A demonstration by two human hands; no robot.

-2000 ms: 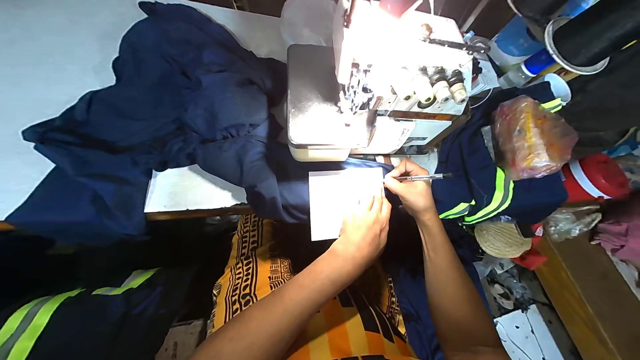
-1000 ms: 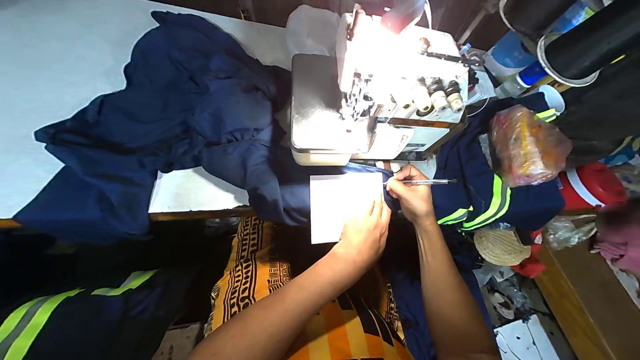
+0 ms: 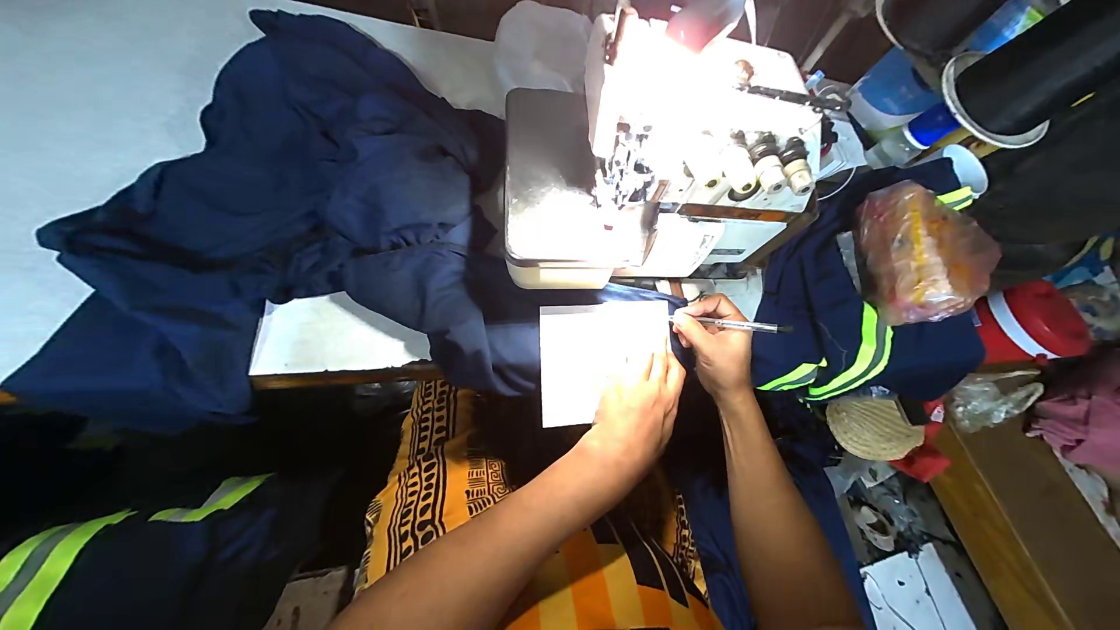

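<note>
My left hand (image 3: 639, 407) lies on the lower right part of a white rectangular card or paper piece (image 3: 567, 363), its fingers pressing it against navy fabric. My right hand (image 3: 716, 346) pinches a clear-barrelled pen (image 3: 739, 325) near the card's upper right edge, the pen lying almost level with one end pointing at the card. Under and beside the card, the navy garment (image 3: 385, 201) spreads left across the table. Just beyond the card stands an overlock sewing machine (image 3: 700, 175) under a bright lamp, its flat bed cover (image 3: 551, 175) nearest the fabric.
More navy cloth with reflective yellow-green strips (image 3: 866, 350) lies at right, topped by a plastic-wrapped bundle (image 3: 926, 254). Beyond it are a red container (image 3: 1041, 322) and black rolls (image 3: 1032, 74). The white table's front edge (image 3: 341, 378) runs at left. Striped navy cloth (image 3: 70, 560) sits lower left.
</note>
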